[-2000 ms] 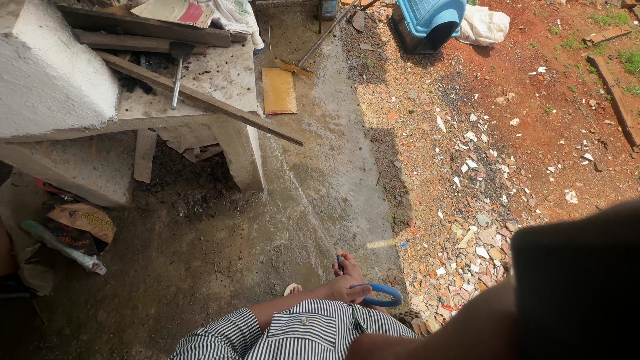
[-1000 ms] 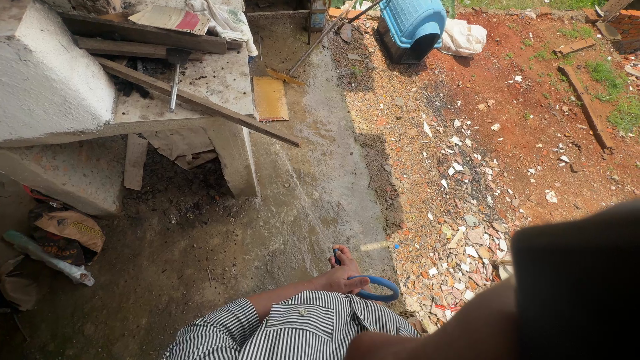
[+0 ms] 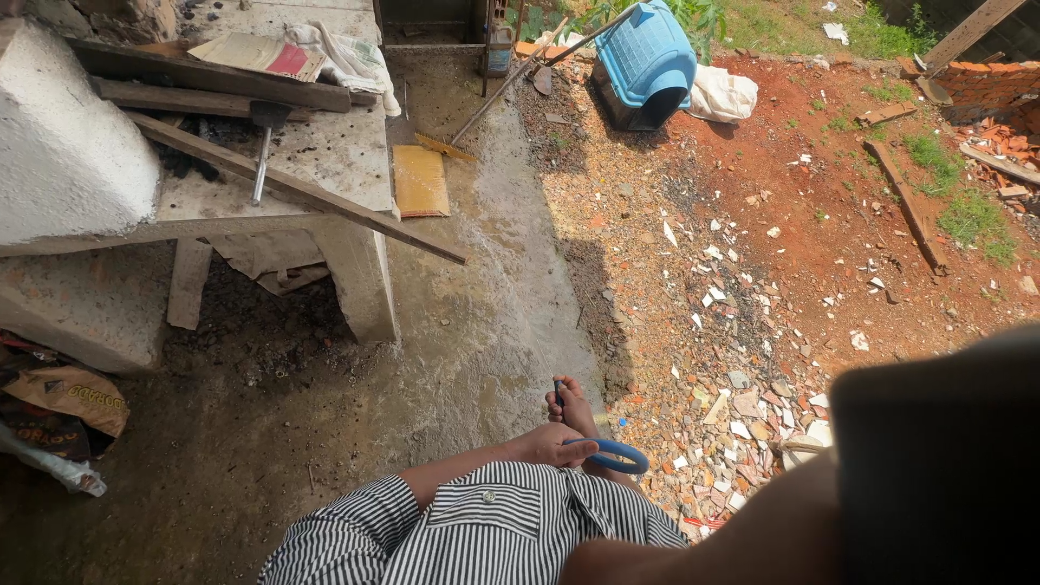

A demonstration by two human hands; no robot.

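Note:
Near the bottom middle of the head view, my right hand grips the dark end of a blue hose, which points up and away over the floor. Just below it, my left hand is closed on the hose, beside its curved loop. From the hose end a thin, faint jet of water runs toward the wet concrete floor. Farther up, a yellow rectangular piece lies on the wet floor by the foot of a broom or squeegee. My forearms partly hide the hose's lower run.
At left, a concrete bench holds wooden boards, a cloth and a metal-handled tool; one board juts past its edge. Paper bags lie at lower left. Rubble borders the floor at right, with a blue pet carrier beyond.
The view has tilted, showing more ground beyond the pet carrier. Both hands keep hold of the hose, and water still comes from its end.

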